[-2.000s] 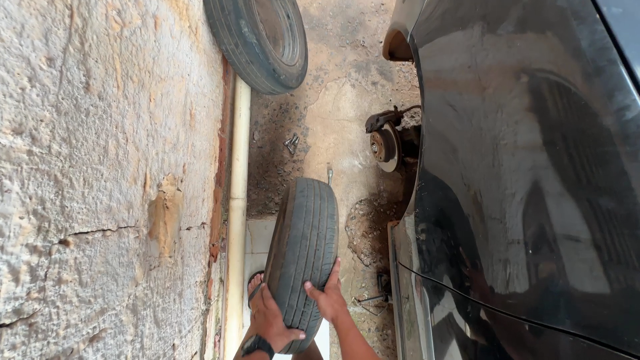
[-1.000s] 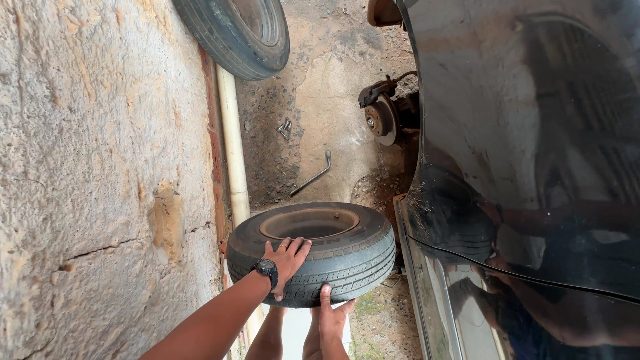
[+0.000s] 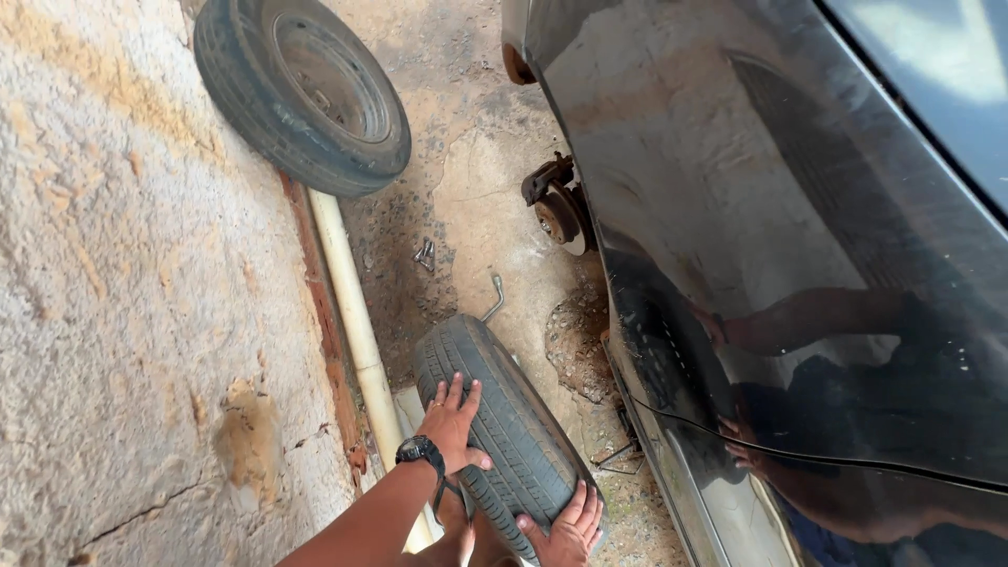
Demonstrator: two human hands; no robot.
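Note:
A black rubber tire (image 3: 516,429) stands on its tread near my feet, its side turned partly toward the car. Flat on the tread's upper left lies my left hand (image 3: 455,429), fingers spread, a black watch on the wrist. My right hand (image 3: 568,524) rests with spread fingers on the tire's lower right part. Beyond the tire, a lug wrench (image 3: 496,295) lies on the ground, partly hidden. Several wheel bolts (image 3: 425,254) are in a small heap farther off. The car's bare brake disc and hub (image 3: 563,220) show in the wheel opening.
A second wheel (image 3: 315,94) leans at the rough wall (image 3: 142,315) at upper left. A pale pipe (image 3: 358,315) runs along the wall's foot. The black car body (image 3: 748,236) fills the right side. A jack (image 3: 626,445) is partly visible under the sill.
The tire has swung from a tilted pose with its rim facing up to standing on its tread. My right hand has moved from its near underside to its lower right part.

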